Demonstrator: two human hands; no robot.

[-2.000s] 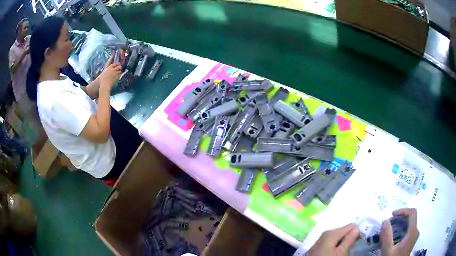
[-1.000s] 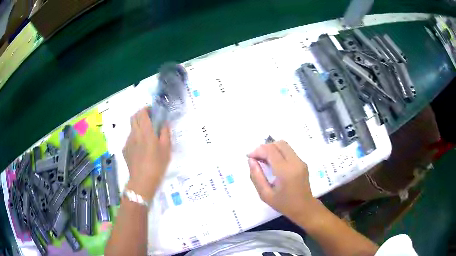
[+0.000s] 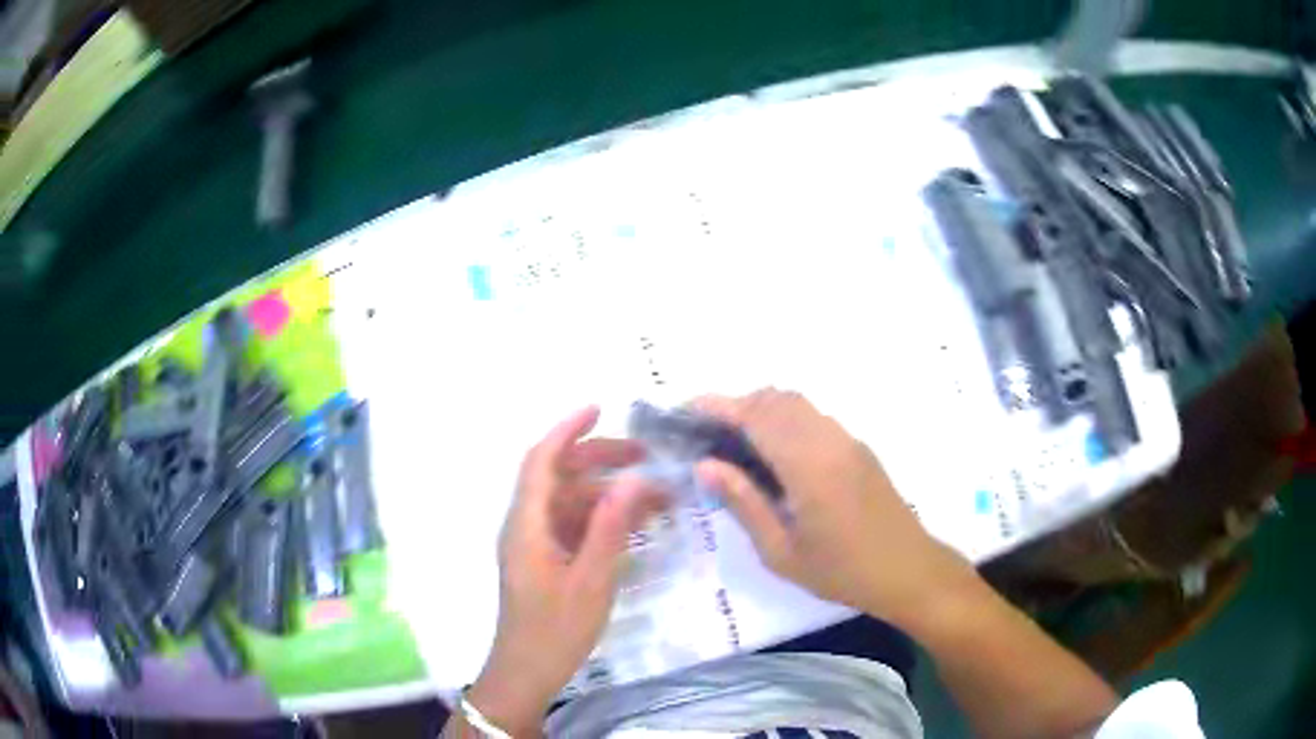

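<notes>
My right hand (image 3: pixel 816 498) is closed on a dark grey, finger-long piece (image 3: pixel 743 455), blurred, over the white printed sheet (image 3: pixel 476 390). My left hand (image 3: pixel 563 549) is just left of it, fingers curled and partly apart. A pale, see-through blur (image 3: pixel 661 484) lies between the hands; I cannot tell what it is or whether my left fingers grip it. Grey handle shells (image 3: pixel 1068 260) are piled at the right of the table. More shells (image 3: pixel 217 477) are piled on the coloured sheet (image 3: pixel 354 635) at the left.
A grey fan (image 3: pixel 277 152) is on the green conveyor belt (image 3: pixel 577 87) beyond the table, at the upper left. Another blurred grey object (image 3: pixel 1104 32) is at the top right edge. A brown cardboard box (image 3: pixel 1227 433) is beside the table at the lower right.
My left hand has let go of the grey fan it held and come back beside my right hand. A grey fan now shows on the belt. My right hand has moved slightly left.
</notes>
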